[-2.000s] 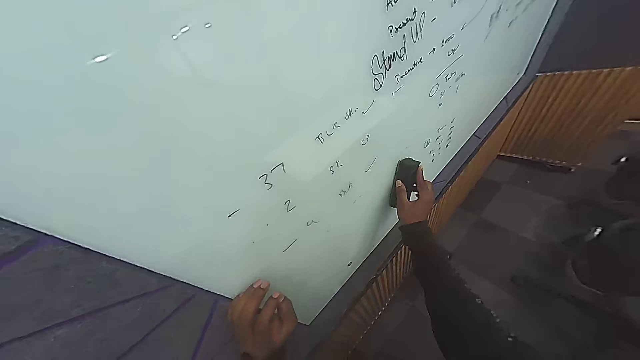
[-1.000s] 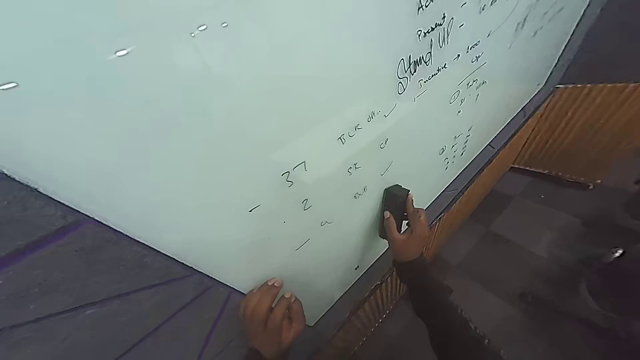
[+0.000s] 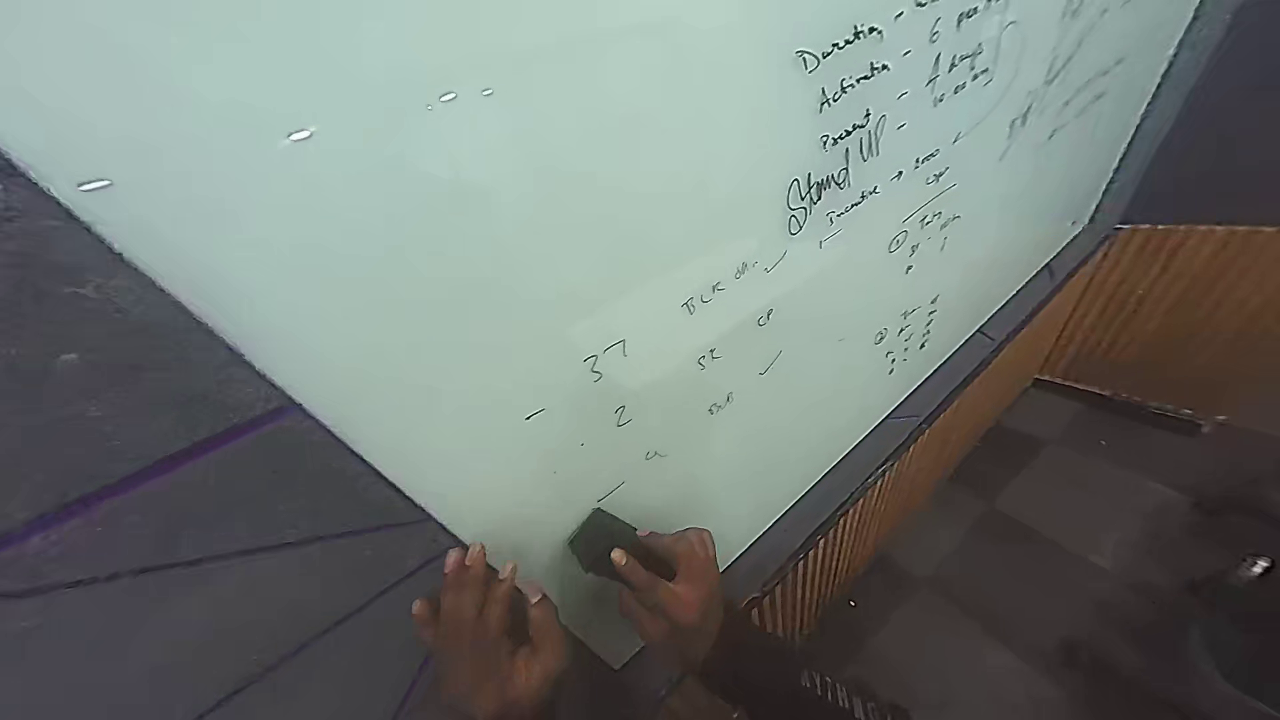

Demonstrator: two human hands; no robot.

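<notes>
A whiteboard [image 3: 400,300] bearing black handwriting fills much of the view, tilted in the picture. My right hand [image 3: 675,590] grips a dark board eraser [image 3: 603,543], which lies against the board near its lower corner, just below a short drawn stroke. To the left of it, my left hand [image 3: 495,630] rests with fingertips on the board's edge, its fingers slightly apart and holding nothing. The eraser's far end is partly hidden by my right fingers.
Dark wall panels with purple lines [image 3: 150,475] border the board on the left. Along its right edge run a dark frame [image 3: 900,425] and ribbed wood panelling [image 3: 1170,300]. A checkered carpet floor [image 3: 1020,520] lies beyond, with a dark object at the far right.
My right hand has moved the eraser from near the board's right edge to its lower corner, close to my left hand. My left hand stays at the board's edge. The view has shifted.
</notes>
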